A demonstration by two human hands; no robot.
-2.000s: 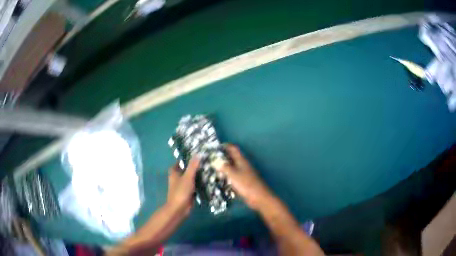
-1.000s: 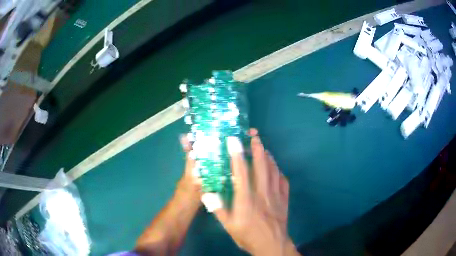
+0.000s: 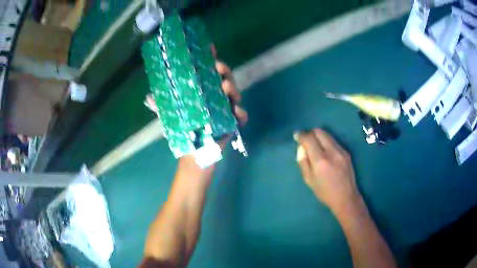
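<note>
My left hand [image 3: 233,97] holds a thick stack of green PCB panel strips [image 3: 178,84] up at the centre left, fingers around its right side and palm underneath. A small white piece [image 3: 208,153] lies at the stack's lower end. My right hand [image 3: 325,166] is low over the green bench with its fingers bent together; pale coverings show at the thumb and fingertip. Whether it pinches something small cannot be told. A yellow-gripped pointed tool [image 3: 372,106] lies to its right, beside small black parts [image 3: 377,131].
White plastic housings [image 3: 444,97] are piled at the right. A clear bag with a white heap [image 3: 88,217] lies at the lower left, near more strips [image 3: 32,241]. A pale rail [image 3: 314,48] runs along the bench's far side, with the dark green belt [image 3: 261,26] beyond.
The strip stack has moved up and left in my left hand. My right hand has left the stack and moved right and down to the bench.
</note>
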